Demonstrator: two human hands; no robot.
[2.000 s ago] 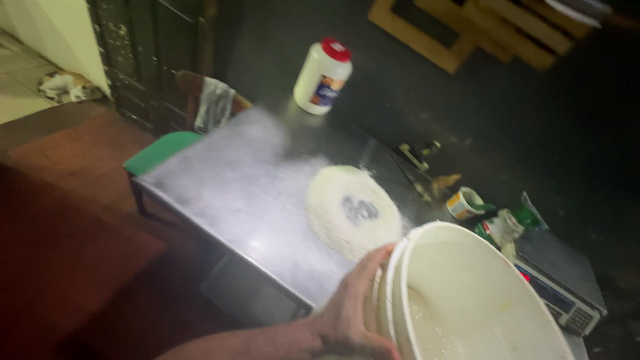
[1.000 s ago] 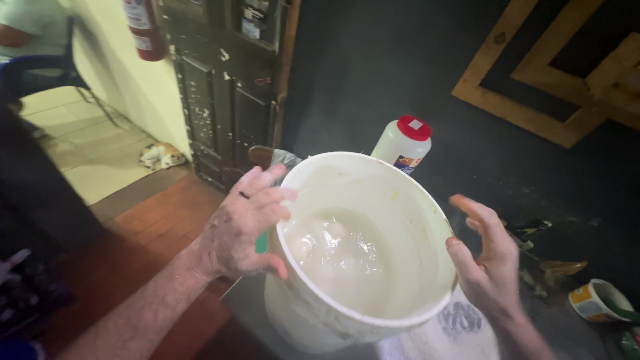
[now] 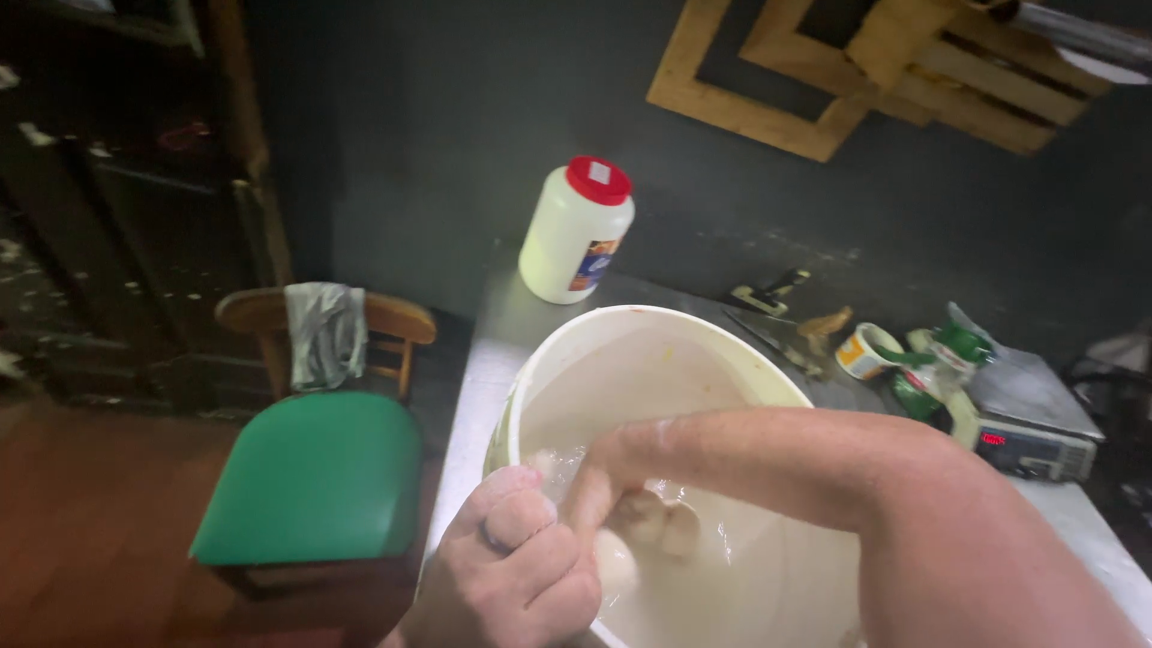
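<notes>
A large white plastic bucket [image 3: 666,346] stands on the metal table and holds a pale, cloudy liquid [image 3: 756,576] with a soft whitish mass in it. My left hand [image 3: 517,558], with a dark ring, grips the bucket's near left rim with curled fingers. My right arm reaches over the far right rim, and my right hand [image 3: 630,495] is down in the liquid. Its fingers are partly under the surface beside a rounded pale lump [image 3: 615,562]; whether they hold anything cannot be told. The ring of flour is hidden from view.
Behind the bucket stands a white jar with a red lid [image 3: 576,229]. To the right are a small tub [image 3: 867,351], a green-and-clear plastic bag [image 3: 940,369] and a digital scale [image 3: 1035,414]. A green-seated chair [image 3: 315,477] stands left of the metal table [image 3: 468,414].
My right hand has gone from beside the bucket's right rim down into the liquid. My left hand, spread at the left rim before, has closed on the rim.
</notes>
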